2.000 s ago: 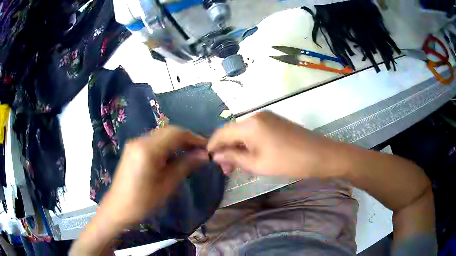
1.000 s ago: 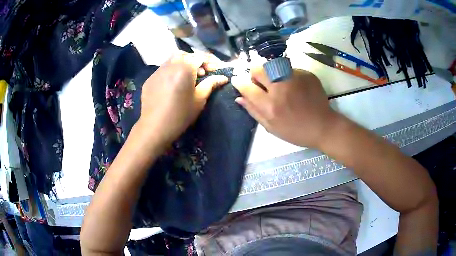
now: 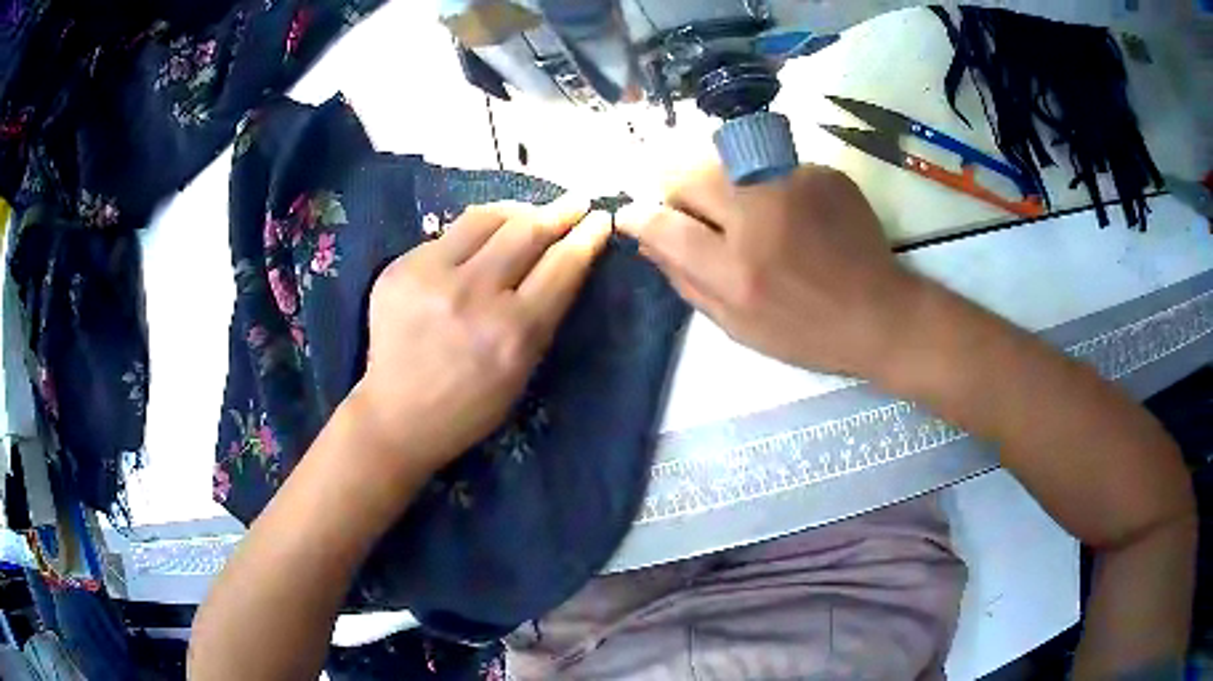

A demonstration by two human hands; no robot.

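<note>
A dark floral garment panel lies on the white table and hangs over its front edge towards my lap. My left hand pinches the panel's edge between thumb and fingers. My right hand pinches the same edge just to the right, fingertips nearly touching the left ones. A short folded bit of edge shows between the fingertips. The sewing machine head is just above the hands, its grey ribbed dial over the right fingers. Glare hides the fingertips partly; the needle is not clear.
Thread snips with blue and orange arms lie right of the machine. Black fabric strips lie beyond them. More floral cloth is heaped at the left. A measuring tape runs along the table's front edge.
Both hands moved up and forward from near the table's front edge to just below the machine head, carrying the cloth edge. Lately the left hand has shifted slightly down and the fingertips are closer together.
</note>
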